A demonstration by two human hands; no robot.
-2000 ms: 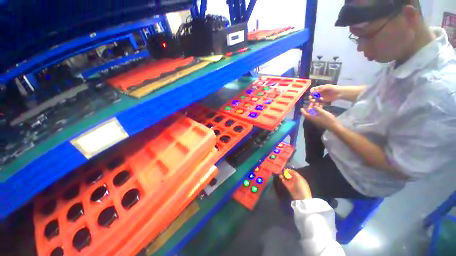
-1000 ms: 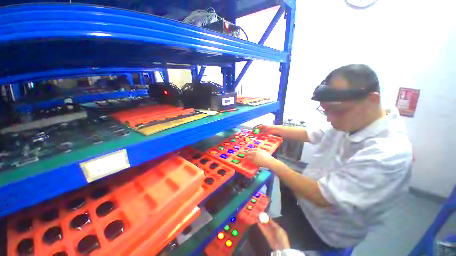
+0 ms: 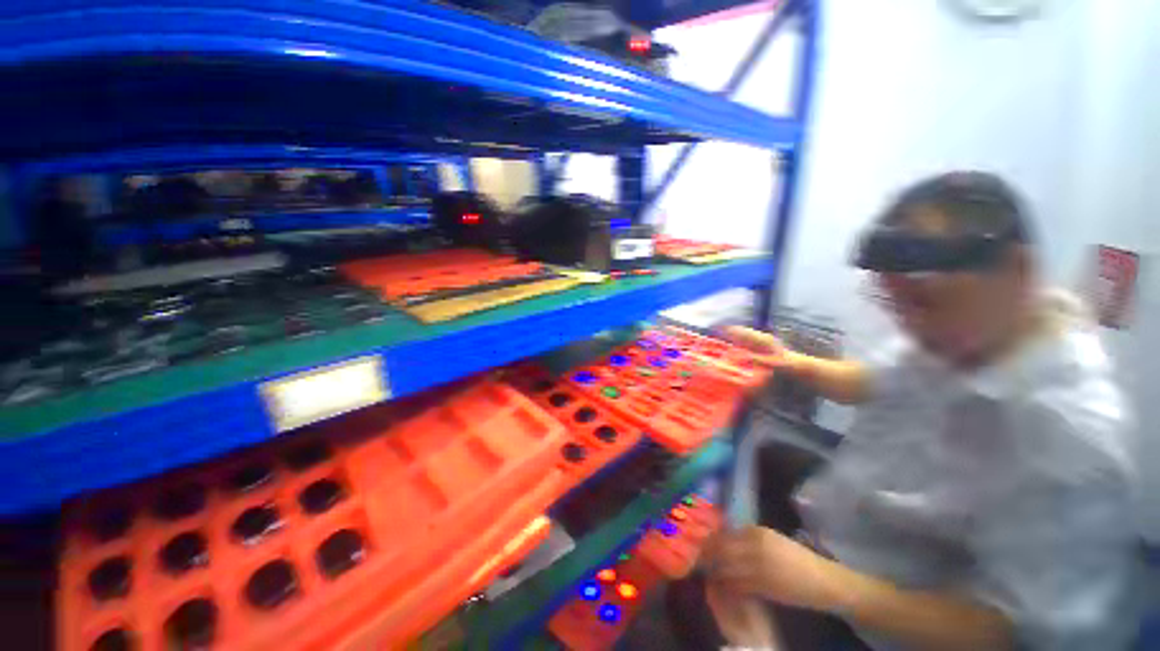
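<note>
My right hand [image 3: 742,619] is blurred at the lower edge, right of centre. It touches or overlaps another person's hand [image 3: 759,562]; what it holds is hidden. My left hand is not in view. Beside my right hand, a small orange-red tray [image 3: 569,619] on the lower shelf holds round units lit blue, red and orange. Another orange-red tray [image 3: 693,417] above it holds units lit blue and green, with bare pockets at its right.
A seated person in a white coat [image 3: 986,471] is at the right, one hand [image 3: 763,346] at the upper tray's far edge. Stacked orange-red trays [image 3: 420,509] with black discs fill the lower left. A blue shelf beam [image 3: 483,354] crosses above them.
The view has swung and blurred. The lit unit seen at my right hand's fingers no longer shows. The other person's nearer hand has come down from the upper tray to my right hand.
</note>
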